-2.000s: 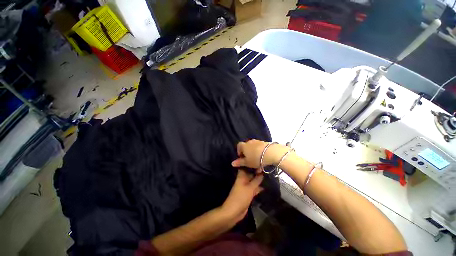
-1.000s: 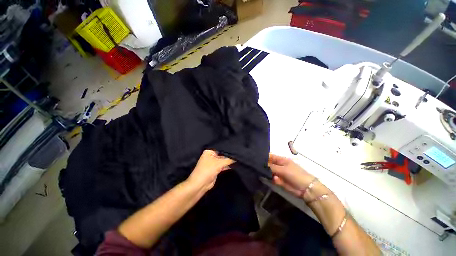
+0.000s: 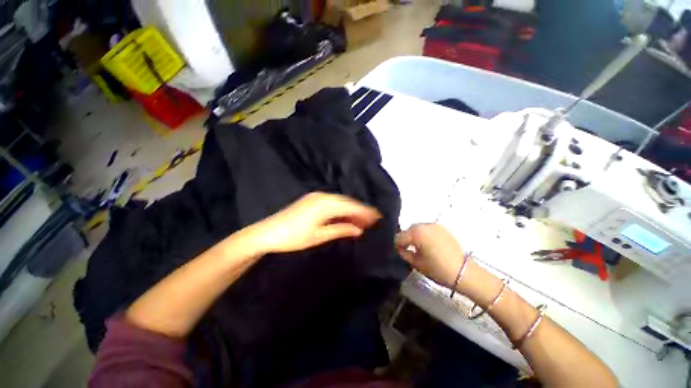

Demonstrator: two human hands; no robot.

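A large black garment pile (image 3: pixel 265 174) covers the table's left side and hangs over its front edge. My left hand (image 3: pixel 326 220) is over the pile, slightly blurred, its thumb and fingers apart and nothing seen in it. My right hand (image 3: pixel 426 248) is at the pile's right edge by the table front, fingers curled; whether they pinch the cloth is hard to tell. The white sewing machine (image 3: pixel 606 204) with a lit screen stands to the right. Its needle area (image 3: pixel 511 206) has no cloth under it.
Red-handled snips (image 3: pixel 580 255) lie under the machine arm. Striped black and white bands (image 3: pixel 371 104) are at the table's far left end. A pale blue tub (image 3: pixel 424 72) stands behind the table. Yellow (image 3: pixel 144 59) and red (image 3: pixel 168 106) crates stand on the floor.
My left hand has come off the cloth edge it pinched and moved up and right over the pile. The stretched edge has dropped. My right hand's fingers have curled in near the same place.
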